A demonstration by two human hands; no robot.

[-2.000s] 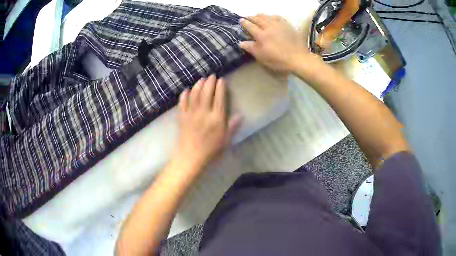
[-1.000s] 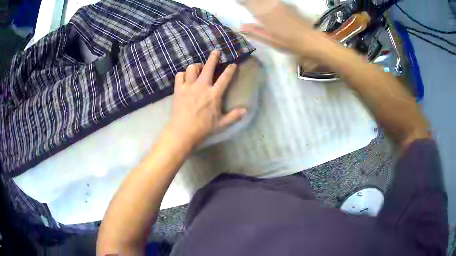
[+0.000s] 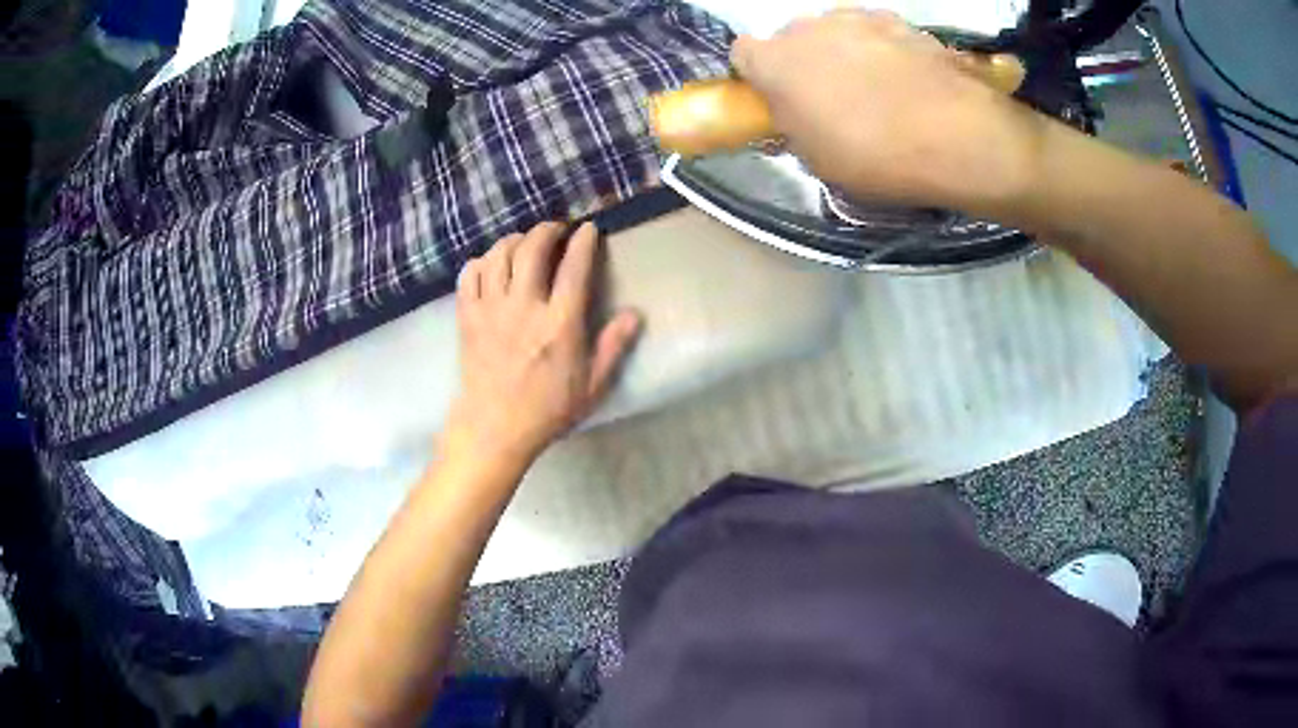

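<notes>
A dark plaid garment (image 3: pixel 470 157) lies over the white padded cushion (image 3: pixel 342 384), with its plain dark edge band (image 3: pixel 342 324) running diagonally along it. My left hand (image 3: pixel 534 334) lies flat, fingertips on the edge band and palm over the cushion. My right hand (image 3: pixel 890 114) is closed around the orange-brown wooden handle of the steam iron (image 3: pixel 840 235). The iron's pointed front is at the garment's right end, over the cushion's tan end. Whether its plate presses on the cloth cannot be told.
The off-white table cover (image 3: pixel 954 384) shows below and right of the cushion. Dark cables (image 3: pixel 1231 86) run at the upper right. A white narrow board (image 3: pixel 214 36) is at the upper left. Speckled grey floor (image 3: pixel 1096 484) and a white shoe (image 3: pixel 1103 583) show at the lower right.
My right hand has taken hold of the iron, which is now at the garment's right end instead of further right. My left hand has moved slightly left and stays on the edge.
</notes>
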